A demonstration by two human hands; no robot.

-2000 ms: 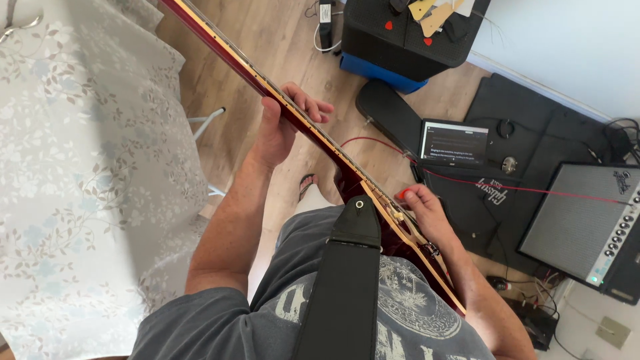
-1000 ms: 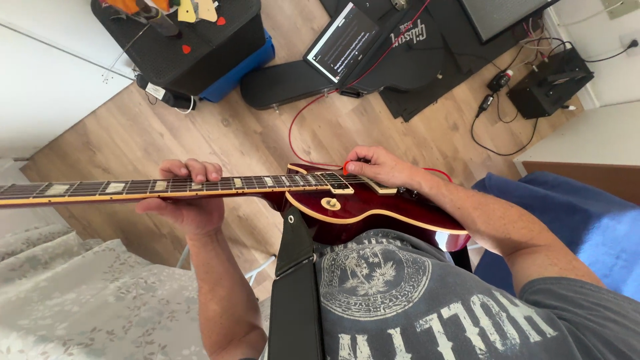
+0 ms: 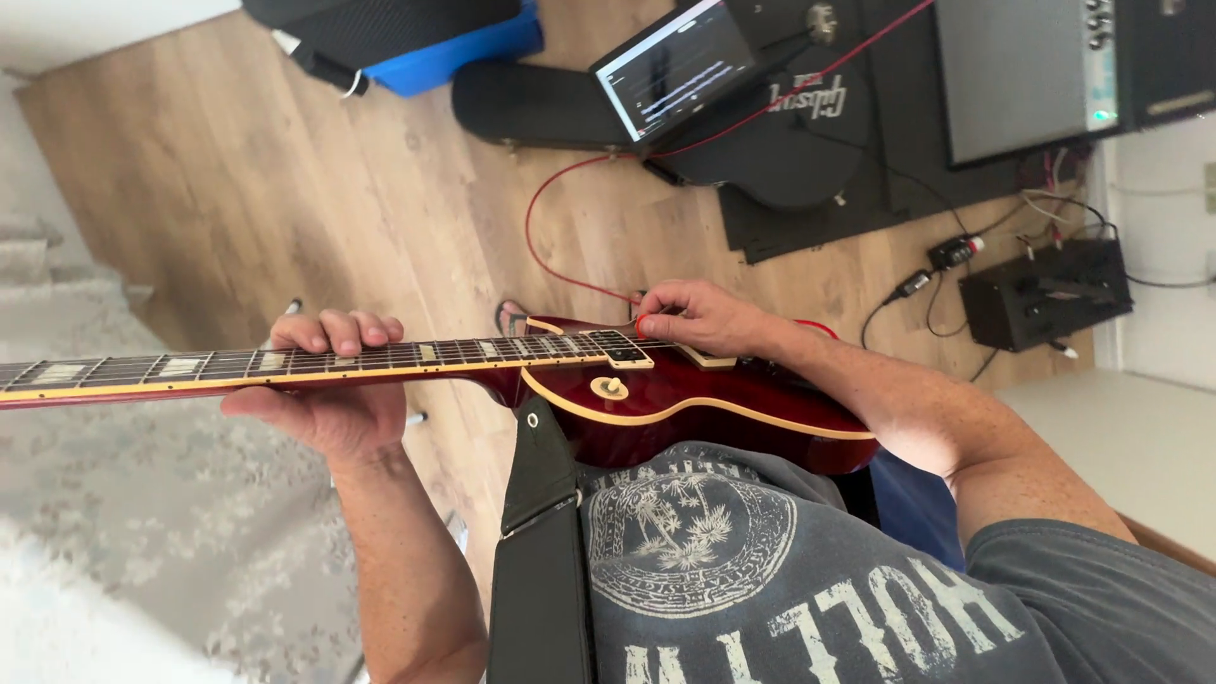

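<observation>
A dark red electric guitar (image 3: 703,399) with cream binding lies across my body, held by a black strap (image 3: 540,570). My left hand (image 3: 332,380) wraps the guitar neck (image 3: 218,369) from below, its thumb along the near edge and its fingertips on the strings at the far side. Between the thumb and finger of my right hand (image 3: 698,318) is a red guitar pick (image 3: 641,325), held at the strings beside a pickup (image 3: 619,350). The pickup selector switch (image 3: 613,387) sits on the upper body. My right forearm rests over the guitar's lower part.
On the wooden floor ahead lies a black guitar case (image 3: 779,161) with a laptop (image 3: 674,66) on it. A red cable (image 3: 532,218) curves over the floor. An amplifier (image 3: 1012,76), a black box (image 3: 1045,290) and cords are at right. A patterned cloth (image 3: 190,513) hangs at left.
The view has swung round strongly. My left hand has gone from an open shape with fingers spread beside the neck to fingers curled onto the strings. The pick stays in my right hand.
</observation>
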